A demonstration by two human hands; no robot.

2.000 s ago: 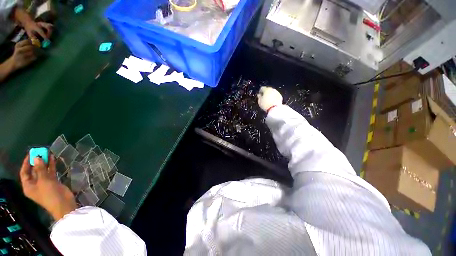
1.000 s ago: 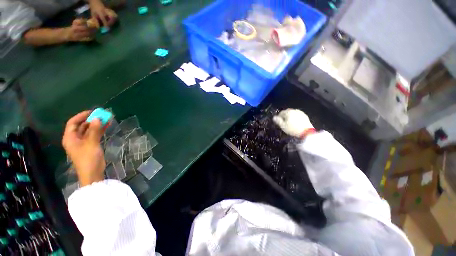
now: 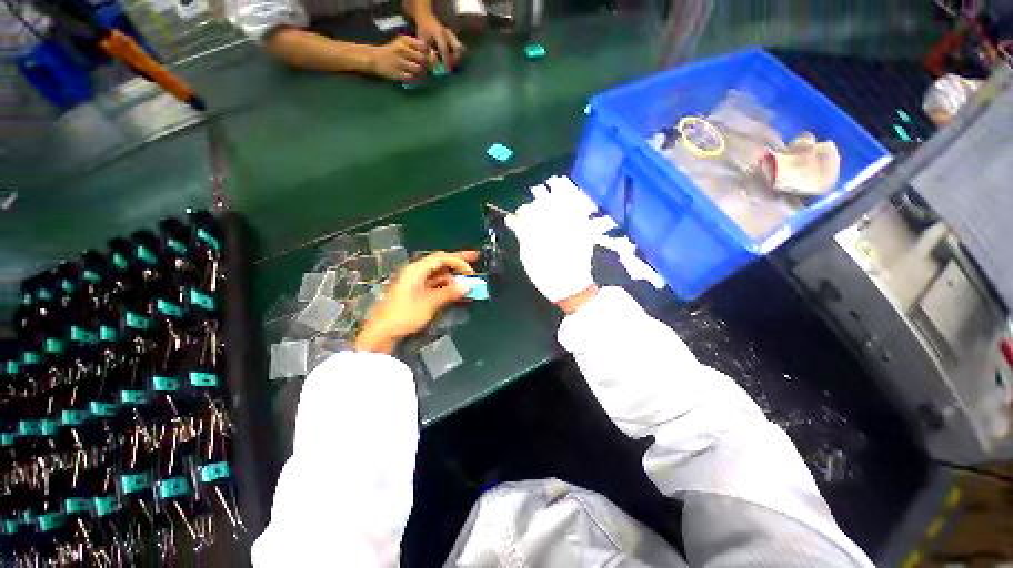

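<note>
My left hand [image 3: 417,297], bare, holds a teal square piece [image 3: 474,287] between thumb and fingers above the green bench, beside a loose pile of clear square sheets [image 3: 322,300]. My right hand [image 3: 552,242], in a white glove, is just to the right of it with fingers closed on a small dark wired component [image 3: 495,235] with a shiny end. The component and the teal piece are close together; I cannot tell whether they touch.
A foam tray [image 3: 247,366] with rows of assembled units is at left. White strips [image 3: 635,263] lie beside a blue tote [image 3: 711,246]. A black parts bin [image 3: 766,322] and grey machine [image 3: 933,322] are at right. Another person's hands [image 3: 422,56] work across the bench, near loose teal pieces [image 3: 500,152].
My right hand has left the black bin and come over the bench with a dark component. My left hand has brought the teal piece towards it. The view has turned left.
</note>
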